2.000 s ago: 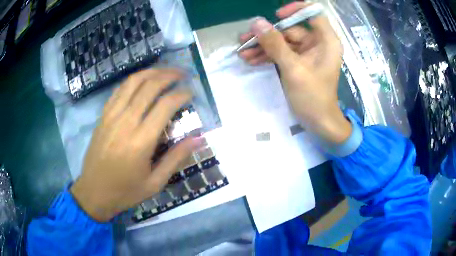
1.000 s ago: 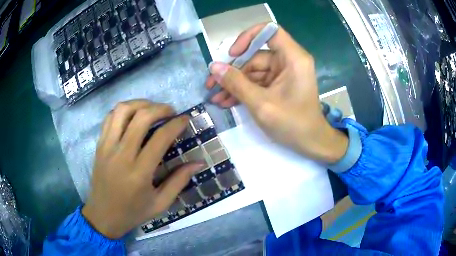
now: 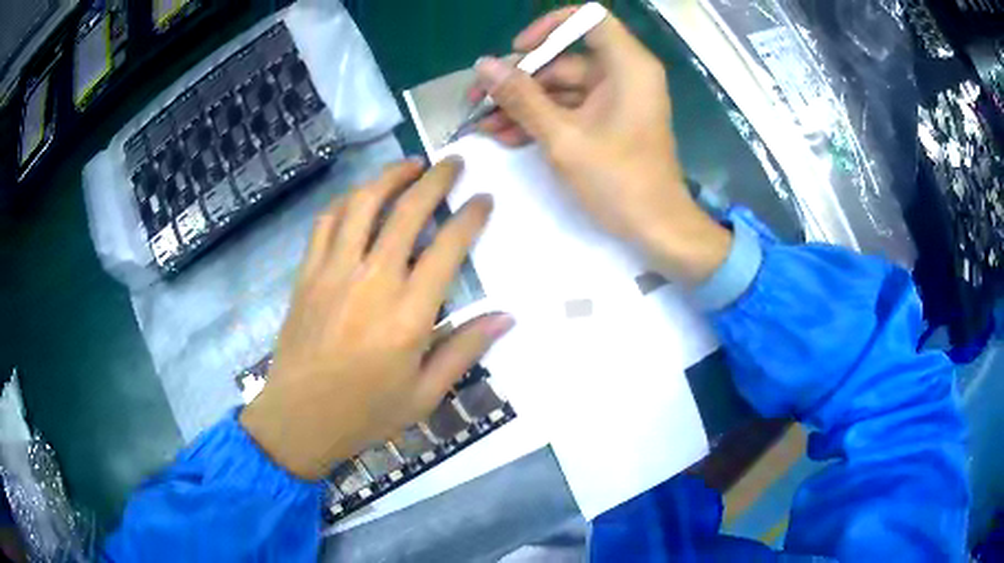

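Note:
My right hand (image 3: 617, 143) holds slim tweezers (image 3: 561, 39), tips down at the grey-beige end of the white liner sheet (image 3: 528, 231). My left hand (image 3: 369, 308) lies spread over a black PCB panel (image 3: 413, 449), with its fingertips on the liner's left edge; it grips nothing that I can see. The hand hides most of the panel. A small grey-beige pad (image 3: 578, 308) sits alone on the white sheet. Whether a piece is at the tweezer tip cannot be told.
Stacked PCB panels (image 3: 231, 143) lie on pale foam wrap (image 3: 204, 319) at upper left. Clear plastic bags (image 3: 771, 121) are at right, beside a black tray of glittering silver parts (image 3: 969, 209). Black cases (image 3: 99, 55) stand at the top left. A crinkled clear bag (image 3: 39, 473) is at lower left.
My right hand has moved from the panel's top edge up to the liner's grey-beige end with the tweezers. My left hand has moved up and right, fingers now reaching the liner.

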